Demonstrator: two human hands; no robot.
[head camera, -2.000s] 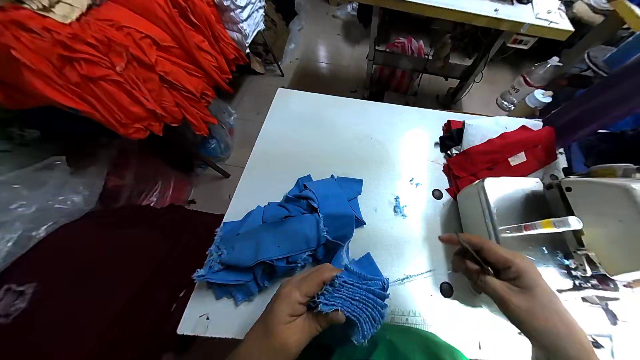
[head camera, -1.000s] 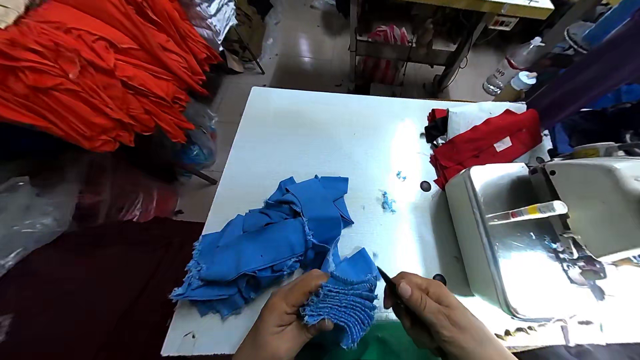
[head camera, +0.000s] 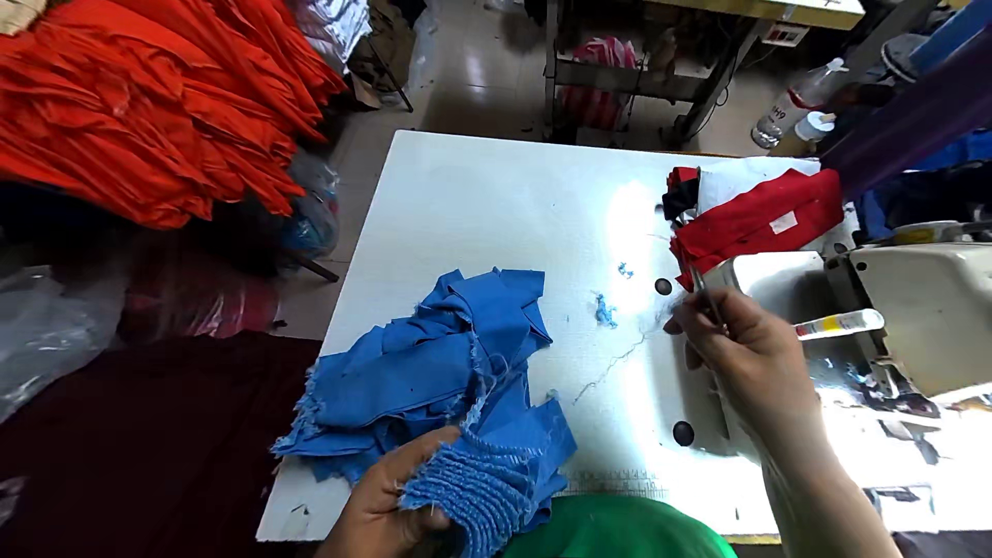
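Observation:
My left hand (head camera: 395, 496) grips a stack of blue fabric pieces (head camera: 484, 484), whose stitched, frayed edges lie in layers, near the table's front edge. Behind it a loose pile of blue fabric pieces (head camera: 395, 372) rests on the white table. Over the right part of the table my right hand (head camera: 736, 333) holds a slim dark metal tool, perhaps thread snips (head camera: 707, 298), pointing away from me. A thin loose thread (head camera: 612, 364) trails below and left of that hand. Small tufts of blue thread (head camera: 604, 311) lie on the tabletop.
On the right stands a sewing machine (head camera: 922, 310) with a white and yellow tube (head camera: 841, 324) on it. Folded red fabric (head camera: 763, 221) lies behind it. A heap of orange-red fabric (head camera: 147, 101) is at the left, dark maroon cloth (head camera: 155, 449) below it. Bottles (head camera: 794, 105) stand beyond the table.
My right hand has moved from beside the blue stack up and right, away from it, with the tool still in it. My left hand still grips the stack.

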